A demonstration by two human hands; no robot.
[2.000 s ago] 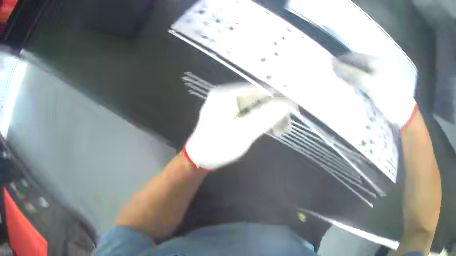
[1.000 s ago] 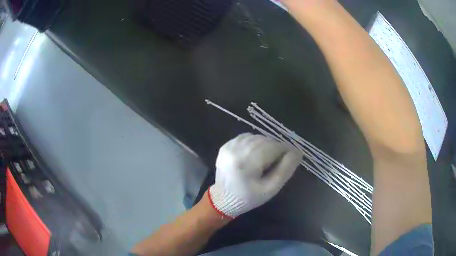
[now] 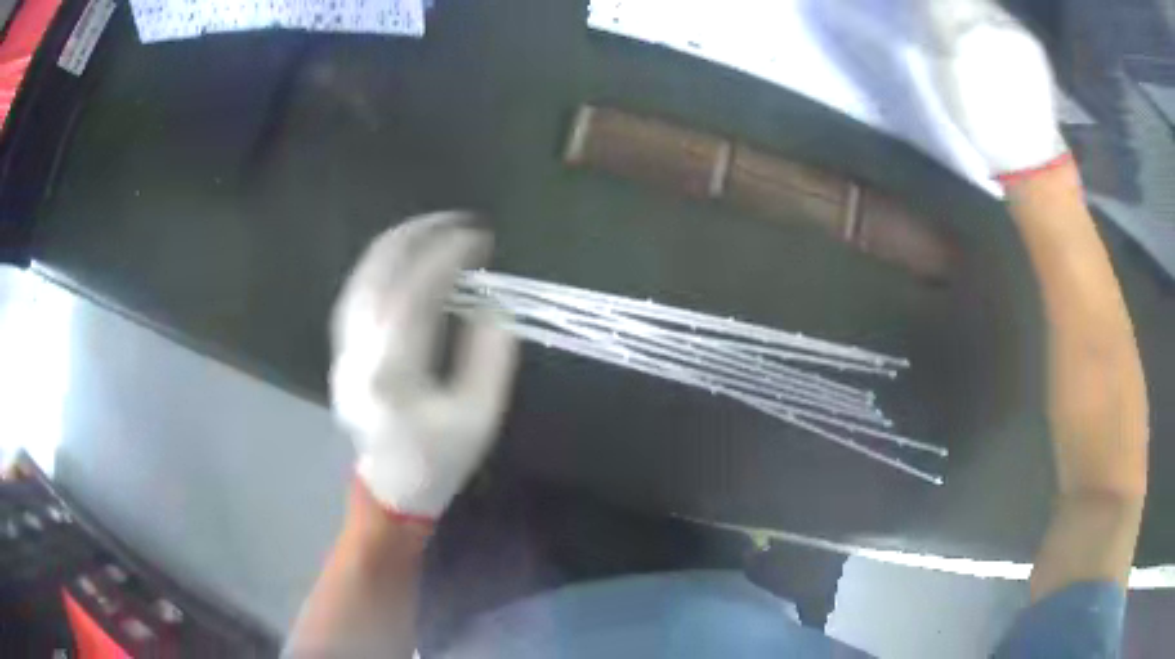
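Several narrow silver-white strips (image 3: pixel 696 345) lie in a loose bundle on the dark table, fanned out at their right ends. My left hand (image 3: pixel 419 367), in a white glove with a red cuff, is at the left ends of the strips. It is blurred, with thumb and fingers apart around the strip ends; whether it grips them cannot be told. My right hand (image 3: pixel 1005 97), gloved too, is at the upper right on the right end of a white panel (image 3: pixel 722 39), which is cut off by the top edge. Its fingers are blurred and their grip is unclear.
A brown bar (image 3: pixel 786 189) with pale cross lines lies between the strips and the panel. Another dotted white panel (image 3: pixel 277 16) is at the top left. A grey ridged stack (image 3: pixel 1147 161) is at the right edge. The table's pale front edge (image 3: pixel 941 564) runs below.
My right hand has come back into view, at the white panel. My left hand has moved left to the strip ends. The view has turned, and the brown bar now shows.
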